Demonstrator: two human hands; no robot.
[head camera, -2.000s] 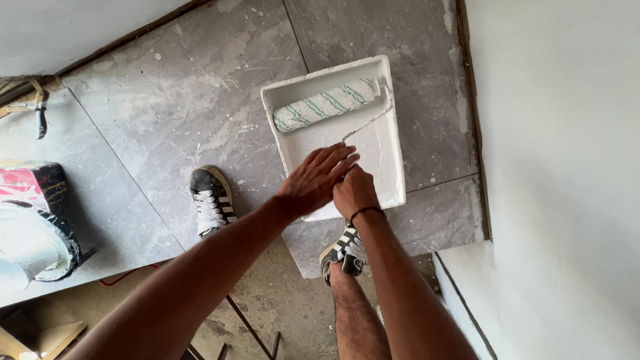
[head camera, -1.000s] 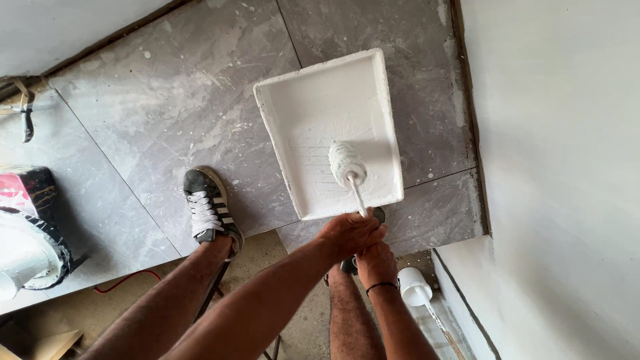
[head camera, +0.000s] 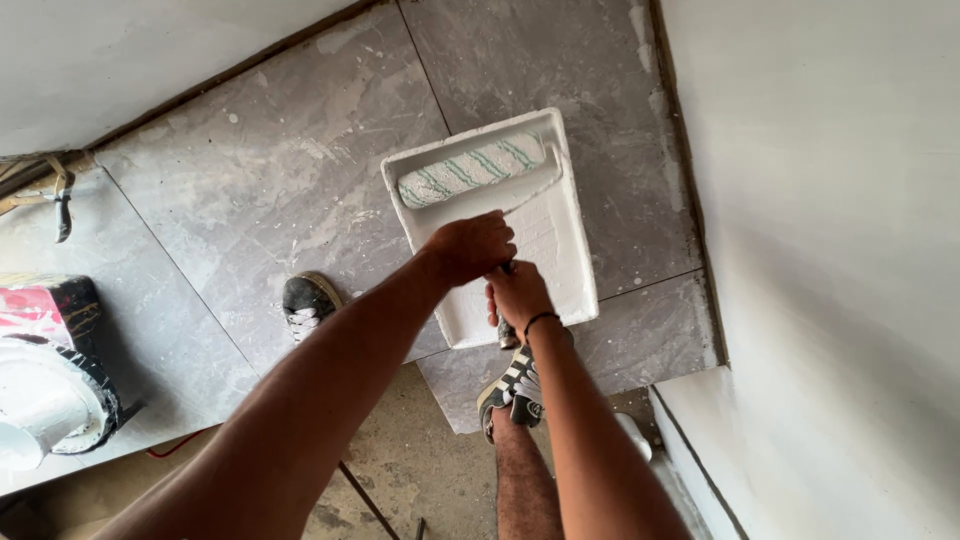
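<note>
A white paint tray (head camera: 579, 247) lies on the grey floor tiles. In its far end rests a paint roller (head camera: 472, 171), its white cover striped with green, and its wire frame runs back toward my hands. My left hand (head camera: 472, 247) closes over the front of the handle. Just behind it my right hand (head camera: 519, 296), with a dark band at the wrist, grips the handle too; the handle's butt sticks out below that hand. Both hands are above the tray and hide part of its ribbed slope.
A paint bucket (head camera: 105, 375) coated in white stands at the left beside a red and black container (head camera: 79, 304). A dark-handled tool (head camera: 63, 214) lies farther back. My shoes (head camera: 309, 300) are near the tray. Walls border the tiles, and a white container (head camera: 634, 435) is at lower right.
One second ago the roller was over the near part of the tray, raised toward me; now it lies across the far end. Both hands have moved forward with the handle.
</note>
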